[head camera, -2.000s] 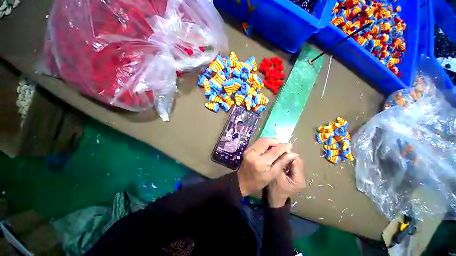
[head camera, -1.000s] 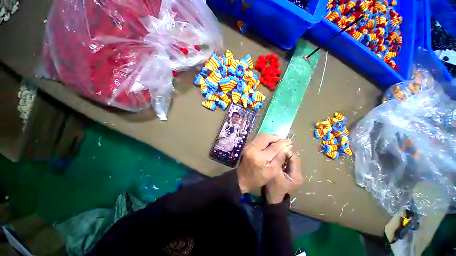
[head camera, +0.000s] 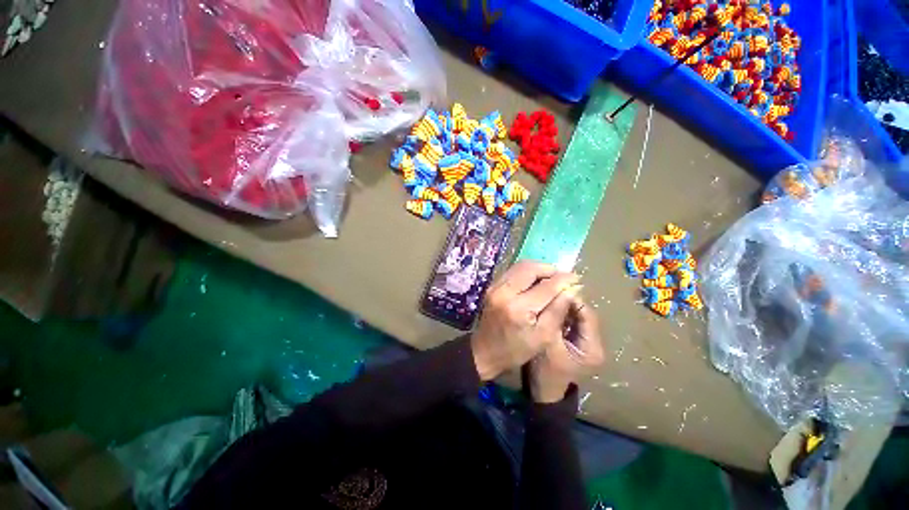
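My left hand and my right hand are pressed together at the bench's front edge, at the near end of the green board. The fingers of both are bent and pinched. What they hold is hidden; only a pale, yellowish speck shows near the left fingertips. A larger pile of striped mini knitted hats lies left of the board, and a smaller pile of mini knitted hats lies to its right.
A lit smartphone and red pom-poms lie left of the board. A bag of red pieces is far left. A blue bin of striped pieces stands at the back. A crumpled clear bag and a black-yellow tool are right.
The view has shifted slightly since the earliest frame. The phone's picture has changed. My hands stay together in nearly the same place, with only small finger shifts.
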